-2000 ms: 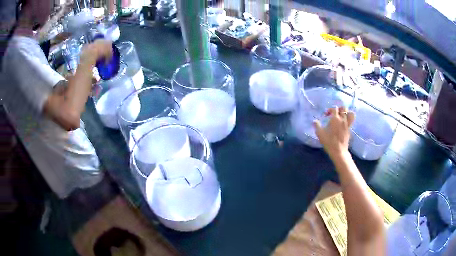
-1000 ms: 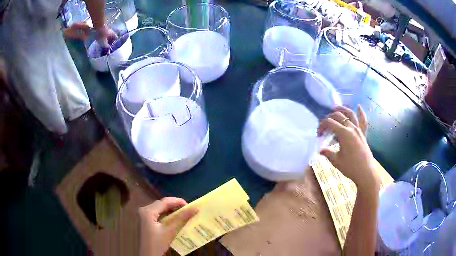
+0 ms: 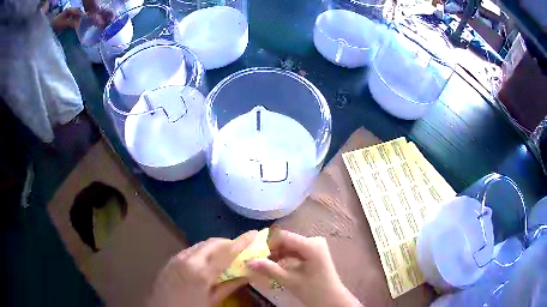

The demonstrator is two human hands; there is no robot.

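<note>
A yellow label sheet (image 3: pixel 247 255) is bent between my two hands at the bottom centre. My left hand (image 3: pixel 198 270) holds it from the left. My right hand (image 3: pixel 303 264) has its thumb and fingers pinched at the sheet's right edge; whether a loose label is between them is too small to tell. A clear container (image 3: pixel 267 153) with a white lower part stands upright just beyond my hands, partly over the brown cardboard sheet (image 3: pixel 327 210). A stepped dark outline shows on its wall.
More containers stand at left (image 3: pixel 165 132), back and right (image 3: pixel 459 240). Yellow spare label sheets (image 3: pixel 390 204) lie on the cardboard at right. A cardboard box (image 3: pixel 138 240) with a dark hole is at lower left. Another person's hand and pale clothing (image 3: pixel 30 78) show at upper left.
The container my right hand held at right now stands at the centre, released. My right hand has moved left to the yellow sheet in my left hand, and the sheet is now bent.
</note>
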